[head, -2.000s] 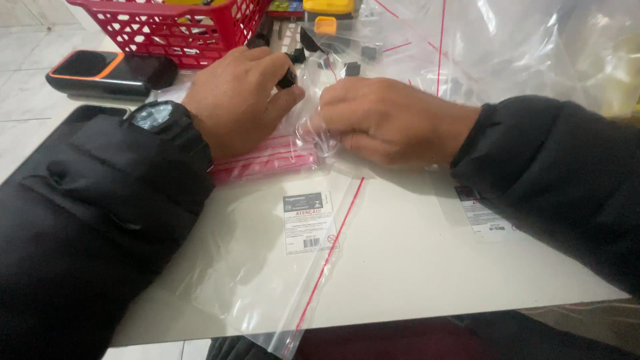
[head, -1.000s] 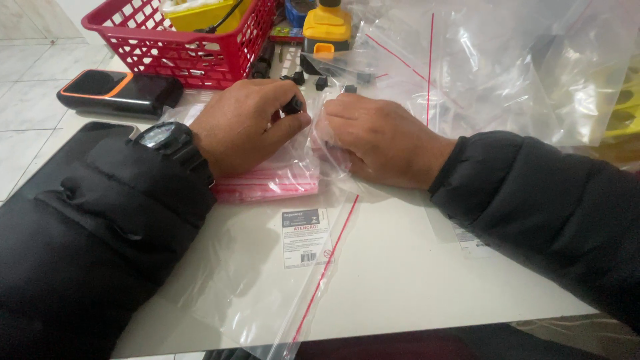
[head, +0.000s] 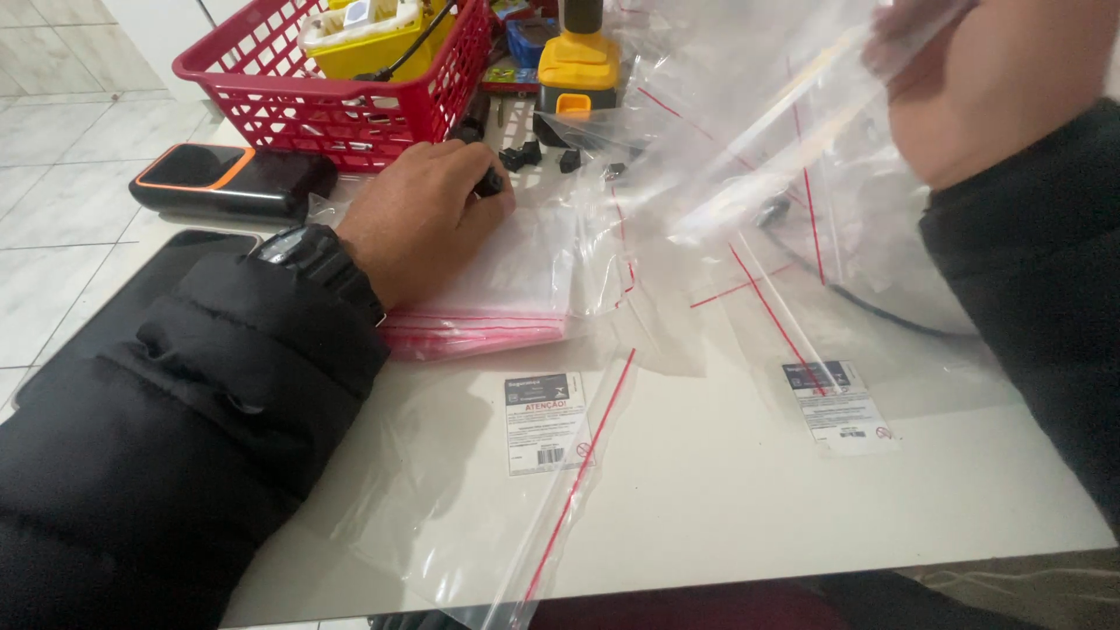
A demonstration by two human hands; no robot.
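My left hand [head: 429,219] rests on a stack of clear zip bags with pink seals [head: 490,328], its thumb and fingers closed on a small black plastic part [head: 488,182]. At the upper right my right hand [head: 980,87], blurred and partly out of view, is among clear plastic bags; whether it grips one, I cannot tell. In front of me lies a clear zip bag with a red line [head: 573,490], over a printed label [head: 542,437]. Another printed label [head: 840,416] lies to the right under plastic. Several small black plastic pieces [head: 570,160] lie beyond my left hand.
A red plastic basket [head: 324,105] holding a yellow container [head: 376,48] stands at the back left. Near it are a black device with an orange rim [head: 236,179], a dark smartphone [head: 166,280] and a yellow and black cordless tool [head: 577,70]. A dark cable [head: 875,308] runs under bags at right.
My right hand has moved from beside my left hand to the upper right, among the bags. My left hand stays over the zip bag stack with the black part.
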